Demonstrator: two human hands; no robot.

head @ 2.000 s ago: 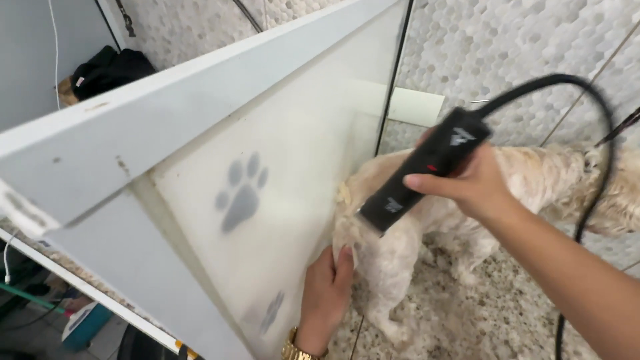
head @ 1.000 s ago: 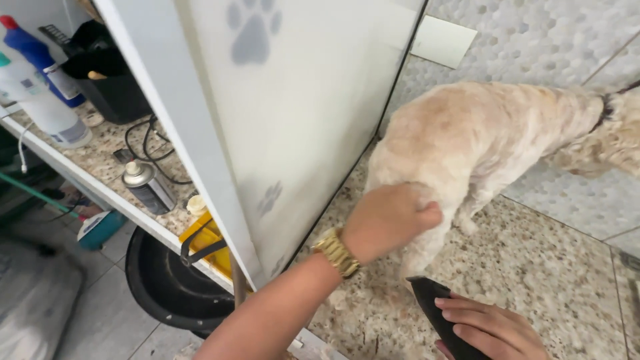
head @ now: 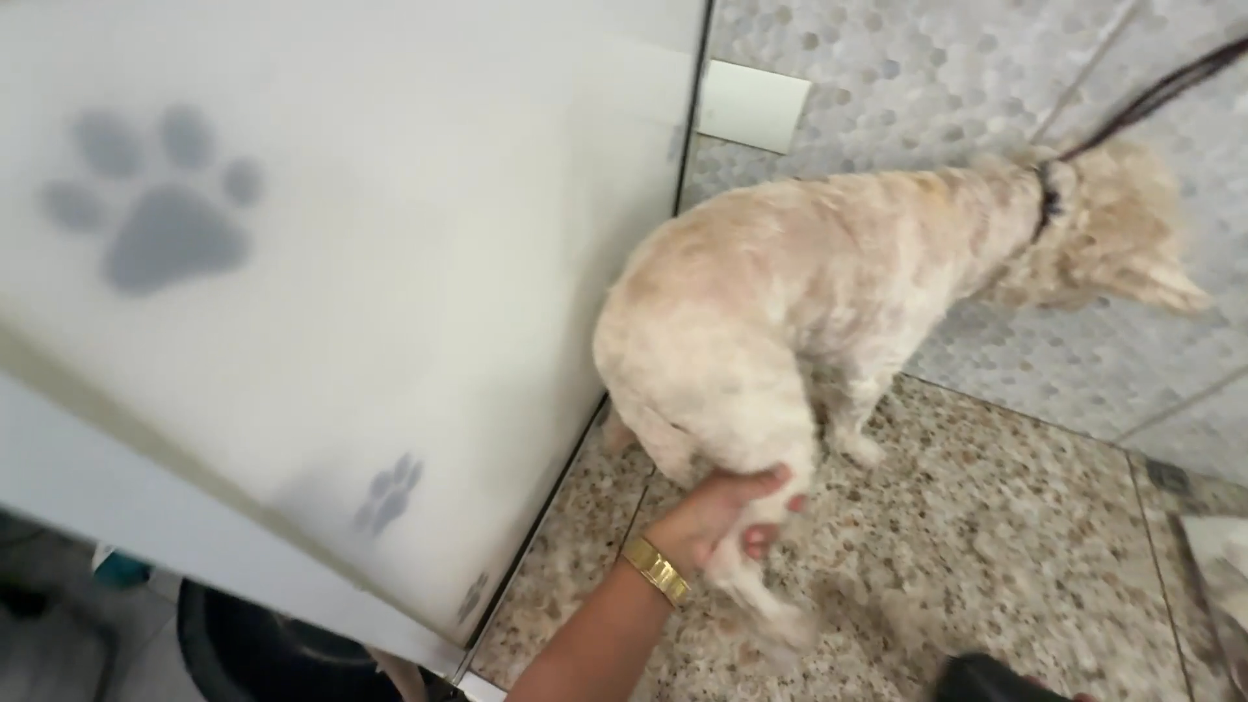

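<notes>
A cream-coloured dog (head: 780, 283) with a short-clipped coat stands on a speckled granite top, facing right, with longer fur on its head. My left hand (head: 721, 522), with a gold watch (head: 656, 571) on the wrist, is closed around the dog's hind leg above the paw (head: 785, 624). At the bottom edge, a blurred black hair clipper (head: 994, 680) shows only in part. Just a sliver of the fingers of my right hand (head: 1048, 688) is visible beside it; most of that hand is out of frame. A dark lead (head: 1150, 102) runs up from the collar (head: 1049, 195).
A white panel with paw prints (head: 419, 244) borders the granite top (head: 936, 526) on the left. Behind the dog is a hexagon-patterned tiled wall (head: 907, 78) with a blank cover plate (head: 753, 105). A black tub (head: 263, 648) sits below at lower left. Loose hair lies on the granite.
The clipper was at the dog's rump two seconds ago and is now at the bottom edge, away from the dog. My left hand has moved down the hind leg. The view has shifted.
</notes>
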